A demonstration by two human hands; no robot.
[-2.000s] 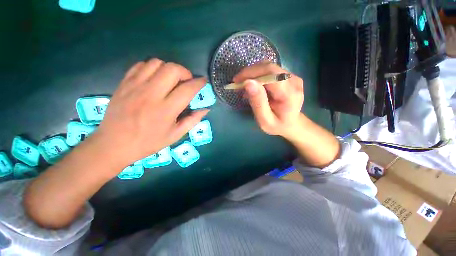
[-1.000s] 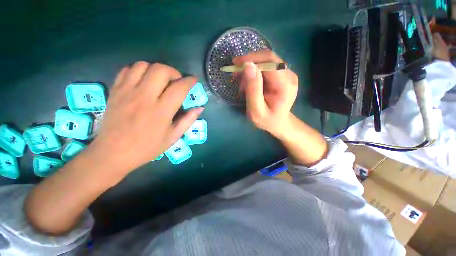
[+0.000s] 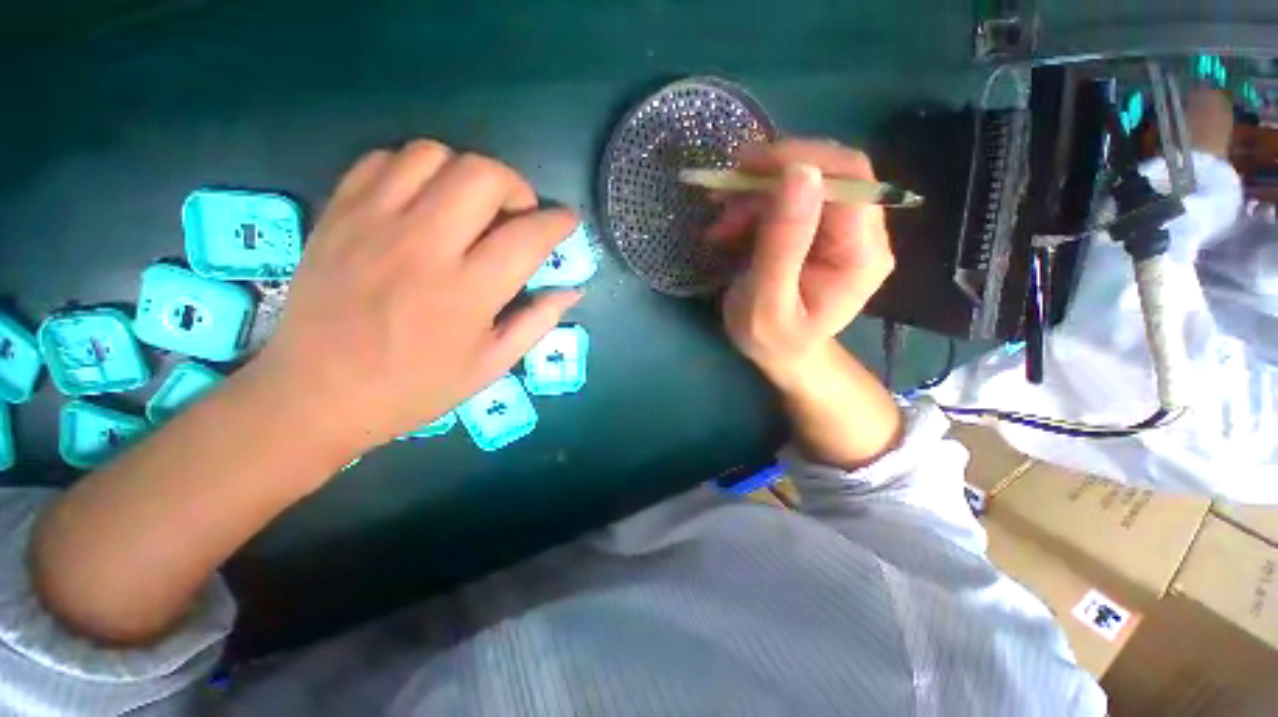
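Note:
My right hand (image 3: 810, 252) holds a thin tan pen-like tool (image 3: 729, 181), its dark end pointing right and its light tip over the dish. The round grey parts dish (image 3: 638, 175) is speckled with shiny dots. My left hand (image 3: 414, 287) is curved over the bench left of the dish, thumb and forefinger towards a turquoise housing (image 3: 565, 262) partly hidden by the forefinger. Whether the thumb and forefinger touch it, I cannot tell. Two more housings lie just below the thumb, one of them upright-facing (image 3: 557, 360).
Several turquoise housings (image 3: 241, 234) lie left of and behind my left forearm on the dark green bench (image 3: 463, 70). A black ribbed box (image 3: 932, 210) and a white-wrapped cable (image 3: 1158, 329) stand right. Cartons (image 3: 1107, 525) and a person's white sleeve (image 3: 1198, 203) are beyond.
My right hand and the tool have moved right relative to the dish, the tip rising from the dish's left part towards its middle. My left hand stays over the housings. The view has shifted slightly.

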